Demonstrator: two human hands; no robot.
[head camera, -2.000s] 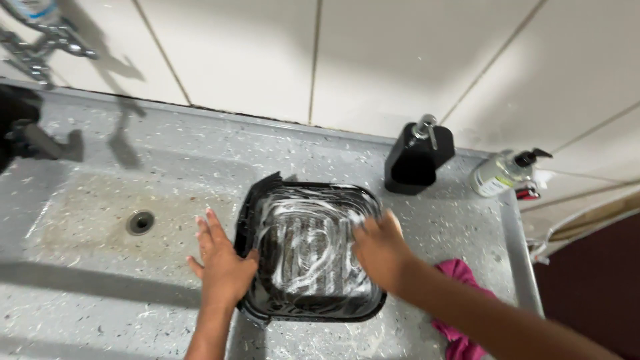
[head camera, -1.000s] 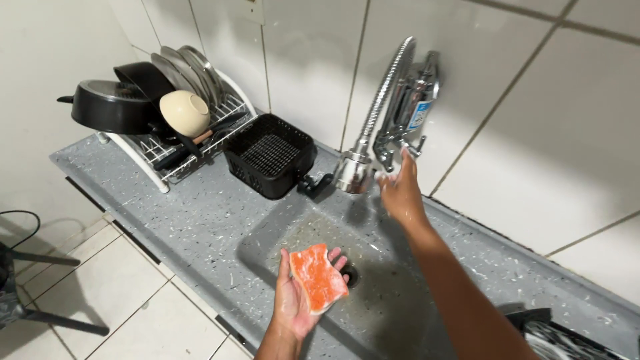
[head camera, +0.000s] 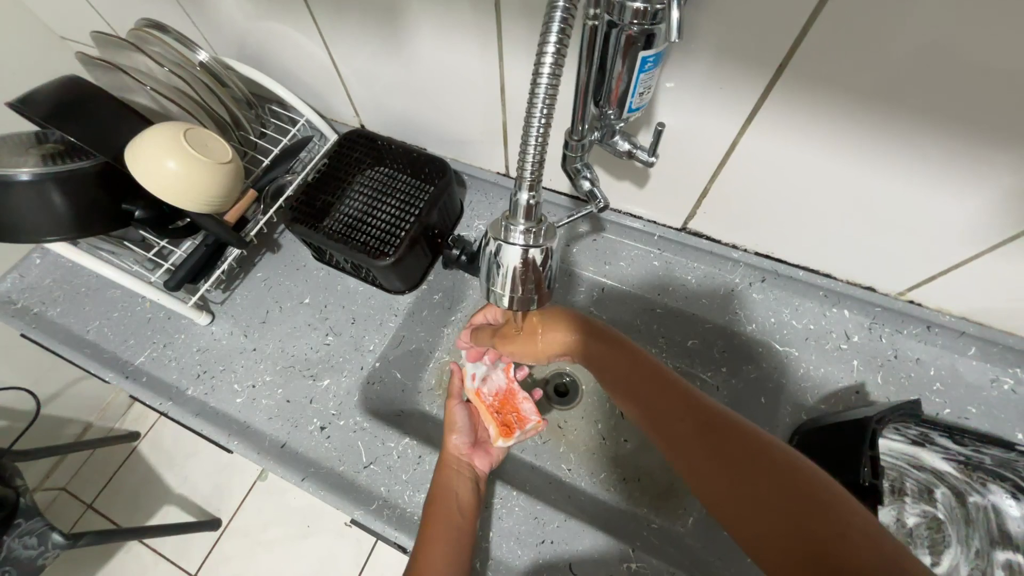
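Observation:
An orange sponge (head camera: 508, 410) with white foam on it lies in my left hand (head camera: 472, 436), palm up, over the sink (head camera: 640, 448). My right hand (head camera: 532, 334) is just above it, below the chrome faucet head (head camera: 520, 260), and a thin stream of water falls on it. Its fingertips are by the sponge's upper end; whether they grip it I cannot tell. The drain (head camera: 562, 389) shows beside the sponge. On the counter at the lower right is a black pan (head camera: 944, 496) smeared with white foam.
A black slotted basket (head camera: 376, 208) stands left of the faucet. Farther left, a white dish rack (head camera: 128, 284) holds glass lids (head camera: 172, 88), a cream bowl (head camera: 184, 166) and a black pot (head camera: 56, 196). A metal-legged chair (head camera: 120, 532) stands on the floor.
My right hand has moved from the faucet's handle down under the faucet head, beside the sponge. Two seconds ago both hands were at the foamy pan. Water now runs. The view has swung left since then.

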